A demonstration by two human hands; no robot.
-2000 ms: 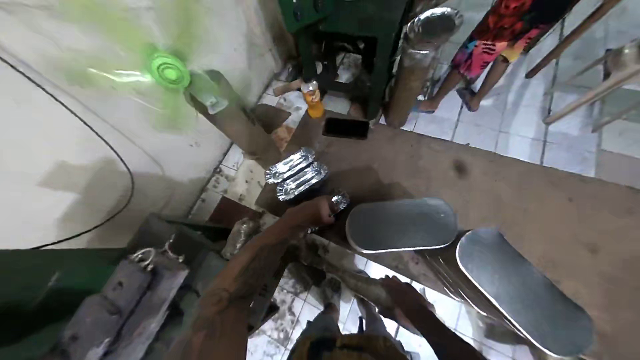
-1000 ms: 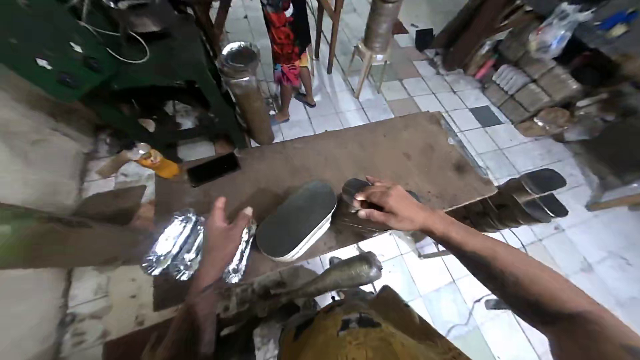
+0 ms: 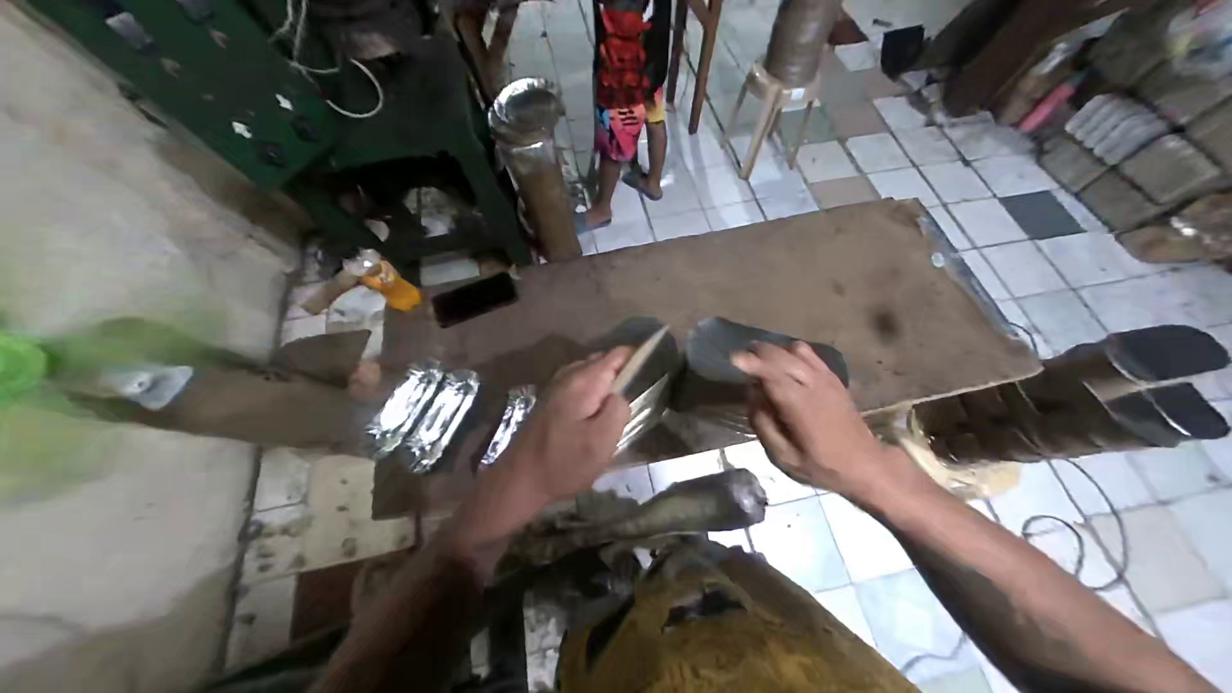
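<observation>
Near the front edge of a brown board-topped table point(image 3: 751, 260), my left hand point(image 3: 577, 414) grips an oblong piece with a pale edge point(image 3: 640, 361), tilted up beside a dark oval-topped stack point(image 3: 630, 337). Just to the right, my right hand point(image 3: 804, 409) rests on another dark rounded stack point(image 3: 717, 351), fingers curled over its top; whether it grips a single piece cannot be told. Left of my left hand lie a foil-like silvery strip point(image 3: 508, 423) and a pair of similar shiny strips point(image 3: 443, 419). What the pieces are is unclear.
A black phone point(image 3: 474, 299) and a bottle of orange liquid point(image 3: 390, 284) are at the table's far left. A green metal machine point(image 3: 385, 144) stands behind. A person point(image 3: 626, 106) stands beyond the table. Dark stacked pieces point(image 3: 1059, 404) are at right; a blurred green fan point(image 3: 19, 366) is at left.
My left hand has moved from beside the foil-like strips to the stack and now holds a tilted piece. The oblong stack near my hands now shows as two separate parts.
</observation>
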